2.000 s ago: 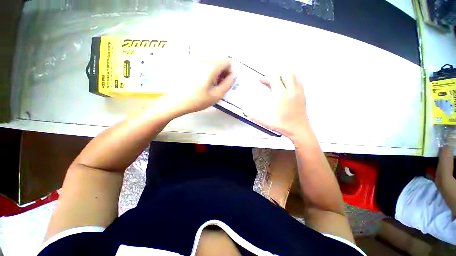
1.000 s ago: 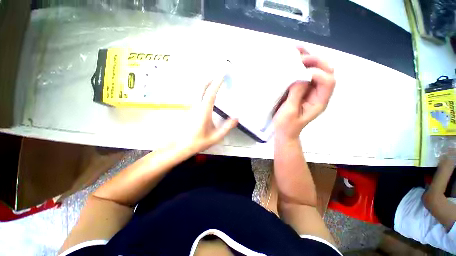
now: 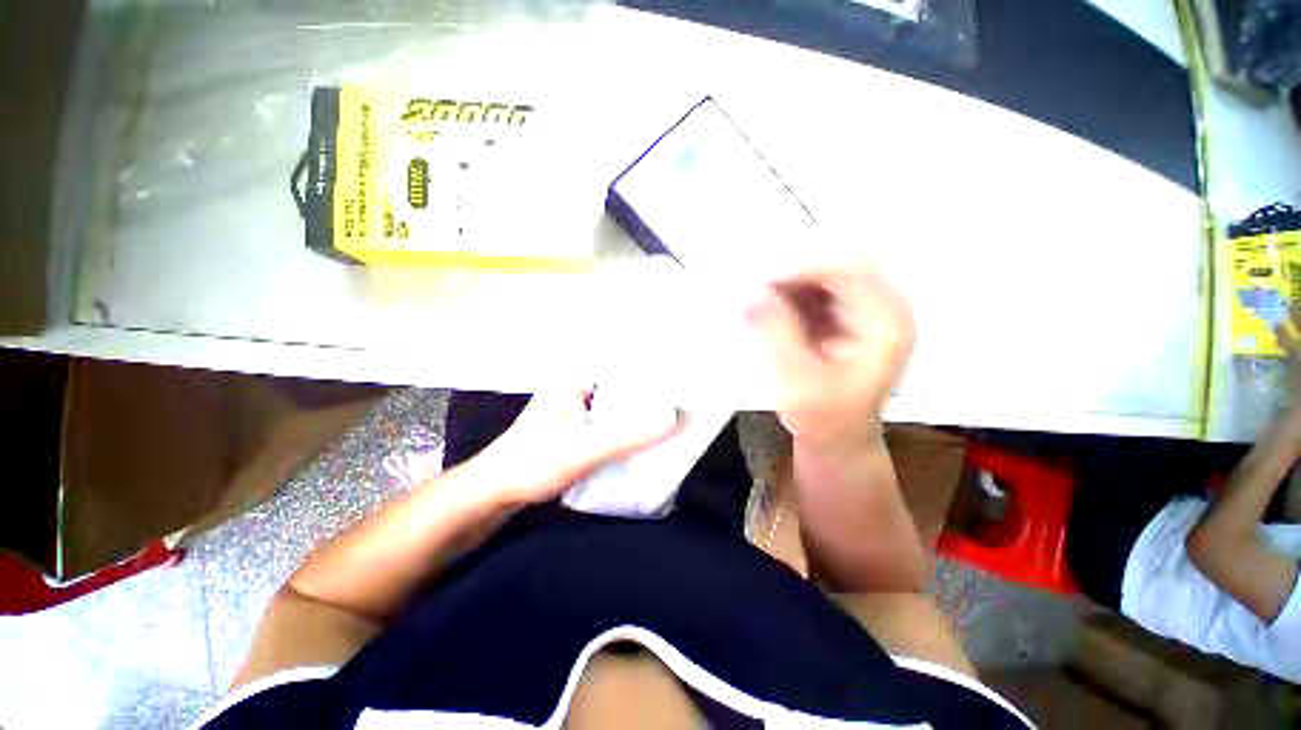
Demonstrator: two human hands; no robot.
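Observation:
A yellow retail box (image 3: 357,178) with a black end band, hang tab and "20000" print lies on the white bench to the left. A white inner box (image 3: 699,171) with dark edges lies tilted on the bench ahead of my hands. My left hand (image 3: 549,442) grips a pale, soft-looking white item (image 3: 635,478) at the bench's front edge, over my lap; its upper part is lost in glare. My right hand (image 3: 835,350) is blurred, above the bench edge beside the white box's near end, with its fingers curled; whether it holds anything cannot be told.
Clear film (image 3: 186,171) lies at the bench's left. A black strip (image 3: 1056,86) runs along the back. Another yellow box (image 3: 1263,292) is at far right, by another person's arm (image 3: 1248,499). A brown carton (image 3: 171,471) and a red stool (image 3: 1013,521) stand below the bench.
My left hand has moved down from the white inner box to the bench edge and now grips the pale item. My right hand has moved down slightly. The inner box now lies untouched by my left hand.

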